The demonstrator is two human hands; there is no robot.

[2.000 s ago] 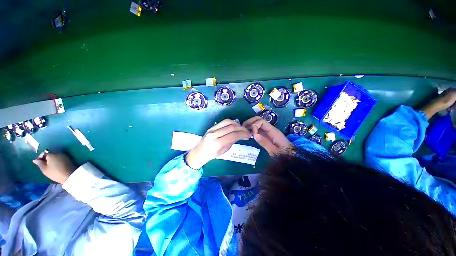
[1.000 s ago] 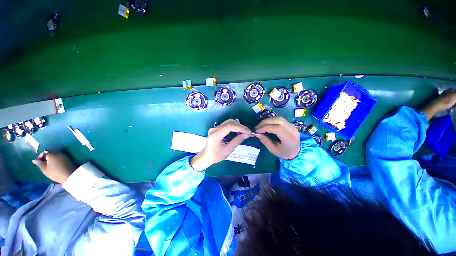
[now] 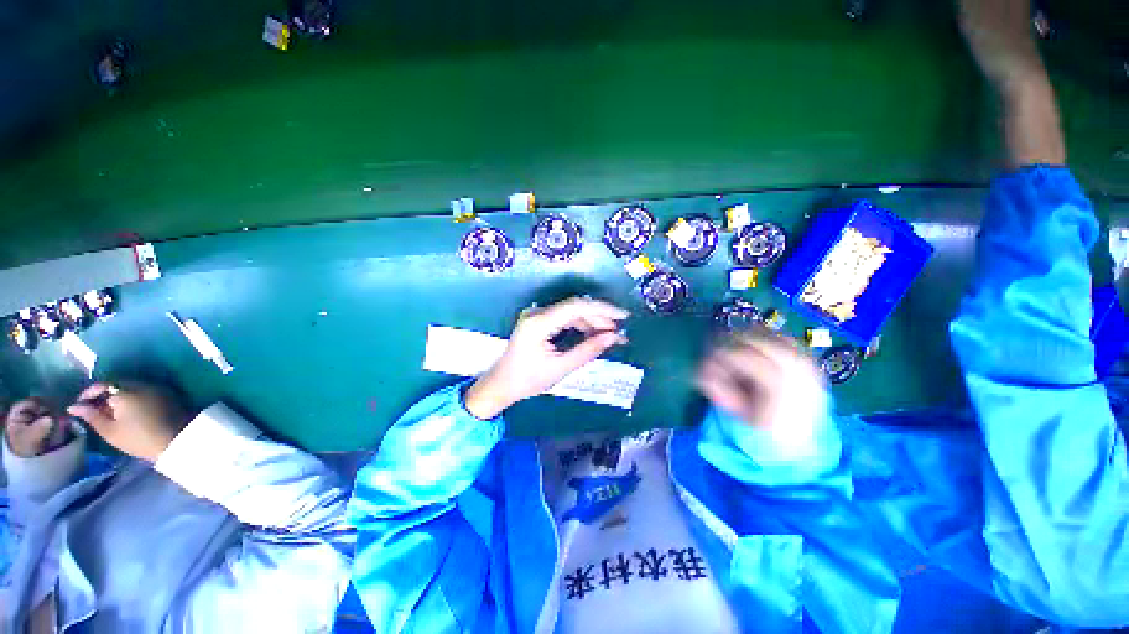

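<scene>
My left hand point(image 3: 545, 353) is above a long white printed strip point(image 3: 601, 382) lying on the green bench. Its thumb and fingers curve towards each other; whether a tiny piece is between the tips cannot be told. My right hand point(image 3: 765, 382) is blurred, apart from the left, low at the right near the modules; its grip is unclear. Several dark round modules point(image 3: 557, 237) with small white, yellow-edged batteries point(image 3: 523, 202) lie beyond and right of my hands. One module is partly hidden behind my left hand.
A blue bin point(image 3: 900, 275) of small pale pieces stands right of the modules. A neighbour's arm point(image 3: 1030, 118) reaches over the dark green belt point(image 3: 557, 112) at right. Another neighbour's hands point(image 3: 130, 419), a slim white item point(image 3: 201, 343) and a row of modules are at left.
My hands have parted; the right moved right and down, while the left stayed nearly in place. The head at the bottom has gone from view. The right neighbour's arm now reaches over the belt.
</scene>
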